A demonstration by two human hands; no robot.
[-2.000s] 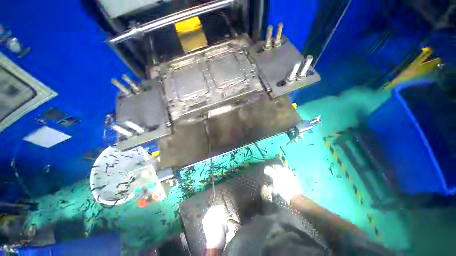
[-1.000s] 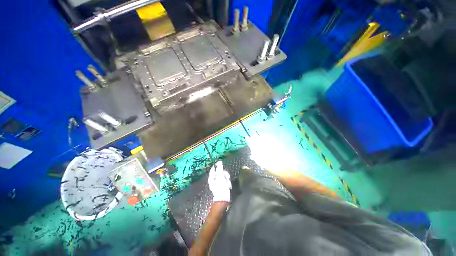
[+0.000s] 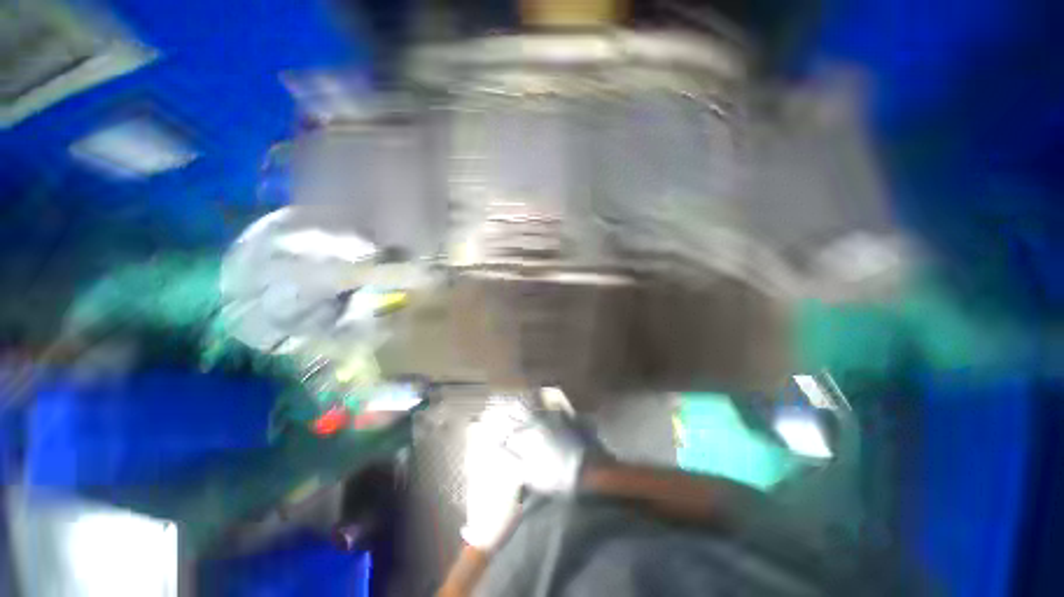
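Observation:
The view is strongly blurred. The grey steel mould (image 3: 583, 157) sits on the press's brown-grey table (image 3: 583, 332) in front of me. My left hand (image 3: 492, 461), in a white glove, is low in the middle, below the table edge. My right hand (image 3: 548, 452), also in a white glove, is just beside it on the right; the two overlap or nearly touch. Both are overexposed and smeared, so fingers and anything held cannot be made out.
The round white scrap bucket (image 3: 274, 292) stands left of the table, with the press control box's red button (image 3: 333, 421) below it. A blue bin (image 3: 152, 432) is at lower left. Blue machine surfaces rise at both sides.
The view has swung and blurred; the mould now lies more central. My hands have come from apart to close together near my body.

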